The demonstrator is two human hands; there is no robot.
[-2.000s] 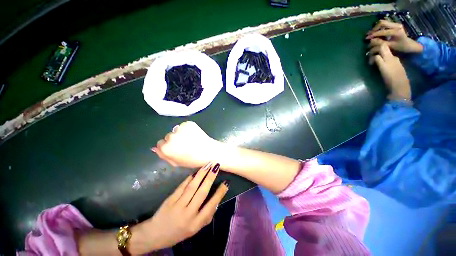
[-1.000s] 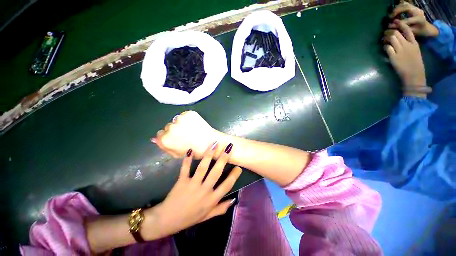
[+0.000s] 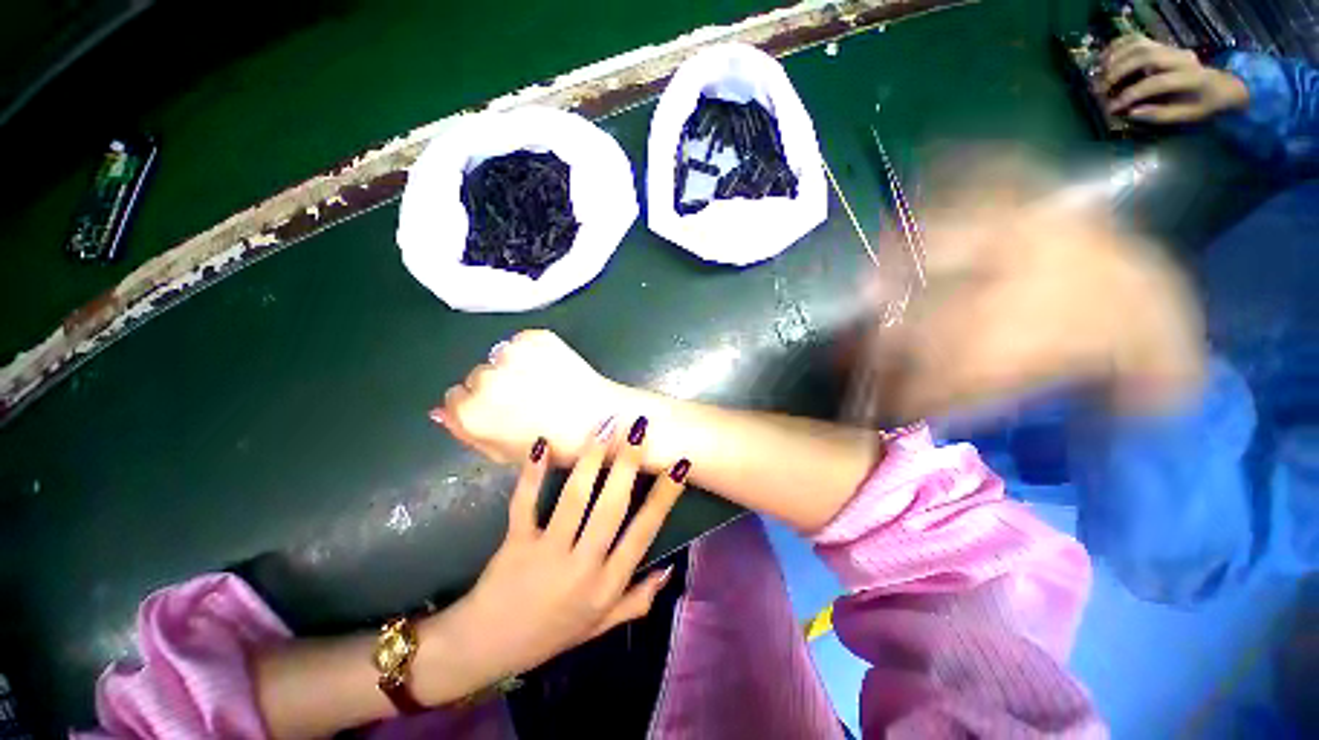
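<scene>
My right hand (image 3: 524, 393) is curled into a loose fist above the dark green bench, with nothing seen in it. My left hand (image 3: 583, 538), with a gold watch on its wrist, has its fingers spread against my right forearm near the wrist. It holds nothing. Beyond them stand a round white bag (image 3: 434, 231) heaped with small black parts (image 3: 518, 211) and a narrower white bag (image 3: 741, 239) with black pieces (image 3: 752, 149) and pale bits.
A phone unit (image 3: 113, 200) lies on the green belt at the left. A thin pen-like stick (image 3: 900, 203) lies right of the bags. A neighbour's blurred hand (image 3: 1042, 311) is beside it; the other hand (image 3: 1164, 83) touches a dark unit at the upper right.
My left hand's fingers have spread and shifted slightly up along my right forearm. The neighbour's nearer hand has swung towards me and the stick. The phone unit shows further left.
</scene>
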